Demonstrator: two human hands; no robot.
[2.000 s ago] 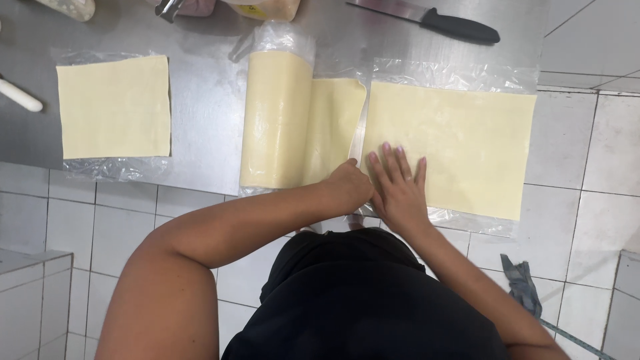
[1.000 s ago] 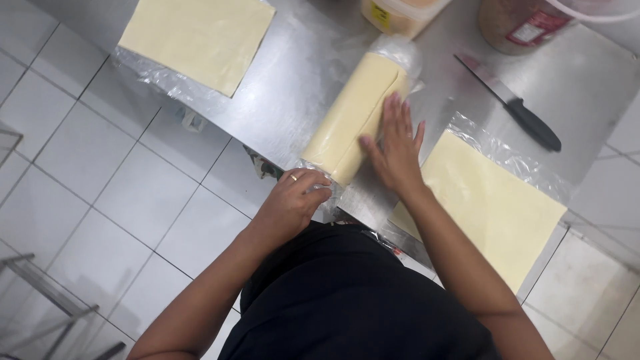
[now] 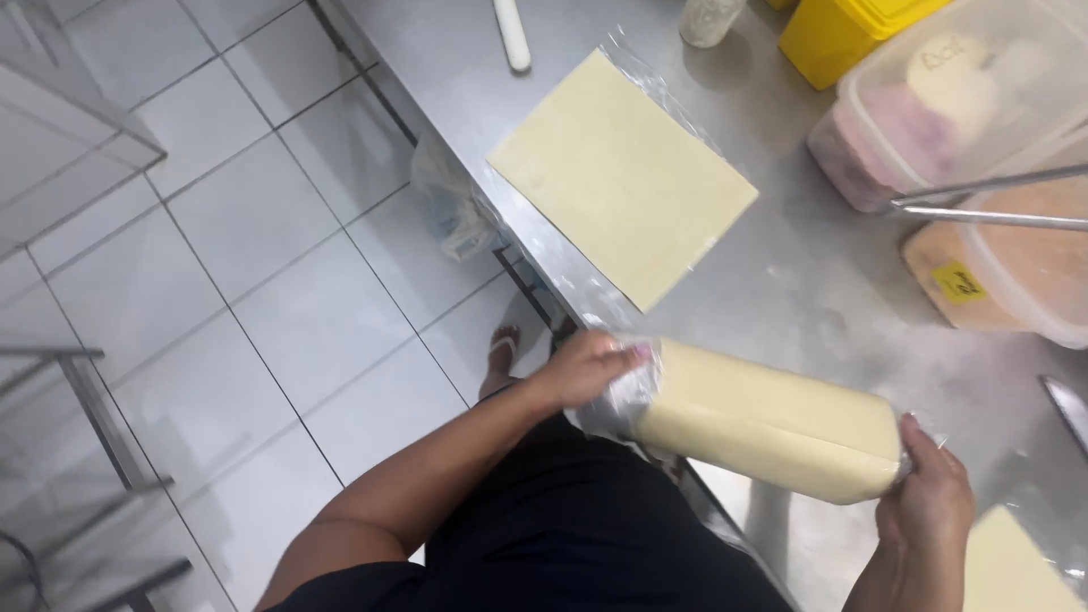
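Note:
A thick pale-yellow roll of sheeted dough or similar (image 3: 769, 421) is held up over the front edge of the steel table, with clear plastic film at both ends. My left hand (image 3: 591, 370) grips the film at its left end, thumb on top. At the right end, my right hand (image 3: 928, 484) holds the roll, its thumb near the film and its other fingers partly hidden. A flat pale-yellow sheet (image 3: 625, 183) lies on film beyond my left hand. Part of another sheet (image 3: 1007, 565) shows at the lower right, beside my right wrist.
Across the steel table (image 3: 790, 289) stand a yellow tub (image 3: 837, 38), a clear lidded container (image 3: 918, 127), an orange-filled container (image 3: 1011, 272) and metal tongs (image 3: 994, 208). A white handle (image 3: 511, 34) lies at the top; a knife blade (image 3: 1067, 412) is at the right edge. Tiled floor lies left.
The roll, lying on the table one second ago, is now lifted between both hands. My right hand has moved from its side to its right end. The view has swung strongly left.

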